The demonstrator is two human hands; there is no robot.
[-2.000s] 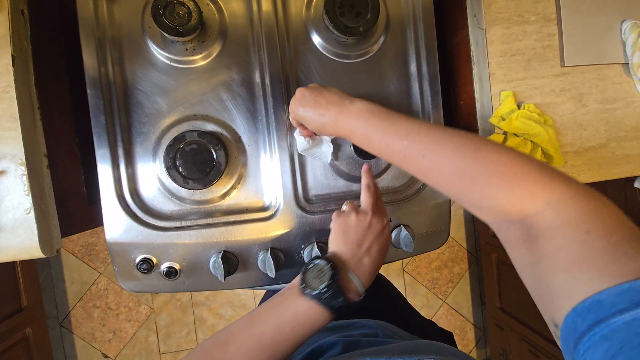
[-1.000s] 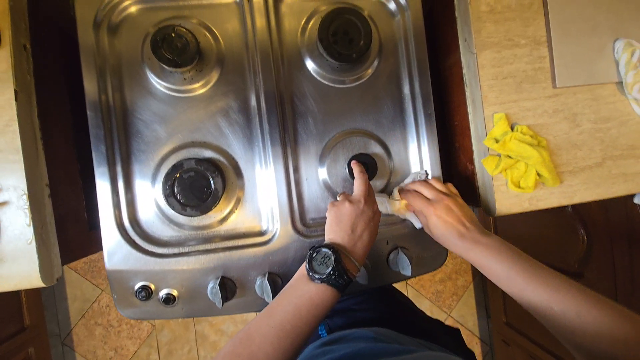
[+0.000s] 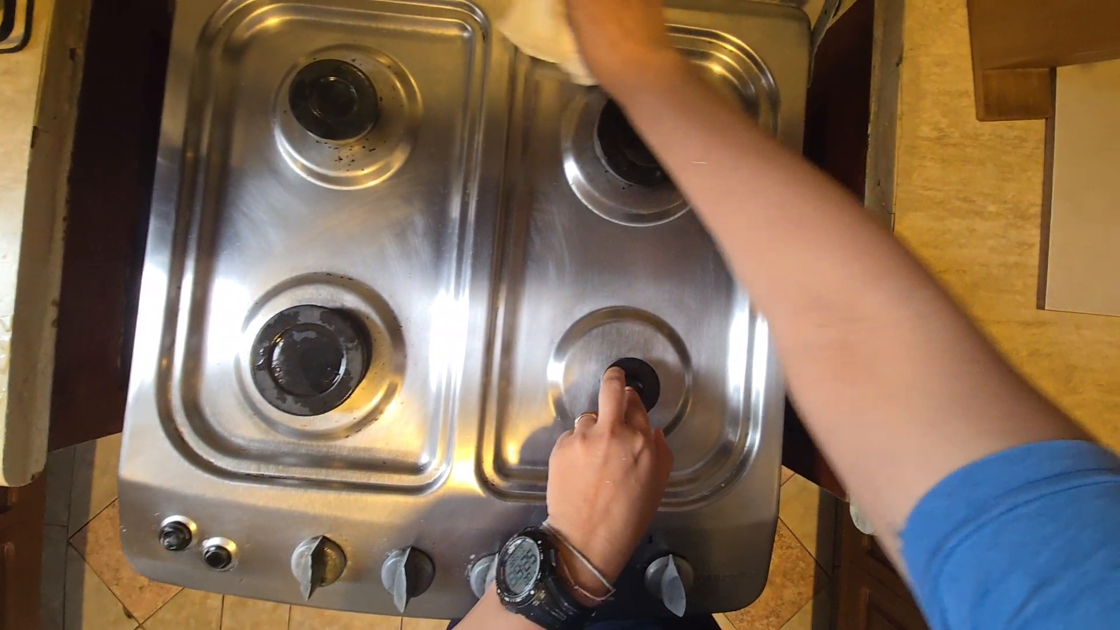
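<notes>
A stainless-steel gas stovetop (image 3: pixel 402 262) fills the middle of the head view. My left hand (image 3: pixel 608 472), with a ring and a black digital wristwatch (image 3: pixel 525 569), touches the small black burner (image 3: pixel 643 378) at the front right with its fingertips. It holds nothing visible. Over the back of the stovetop, my right hand (image 3: pixel 617 35) grips a whitish cloth (image 3: pixel 544 31); its fingers are partly cut off by the top edge. My right forearm partly covers the back right burner (image 3: pixel 626 144). Dark crumbs lie around the back left burner (image 3: pixel 332 99).
The front left burner (image 3: pixel 311 360) looks wet. Several knobs (image 3: pixel 318 564) line the stovetop's front edge. A counter (image 3: pixel 980 227) with a pale board (image 3: pixel 1085 192) and a brown object (image 3: pixel 1011 52) is on the right; another counter edge (image 3: pixel 31 262) stands on the left.
My right hand has moved with the cloth from beside the front right burner to the back of the stovetop. My left hand stays at the front right burner. The view has shifted.
</notes>
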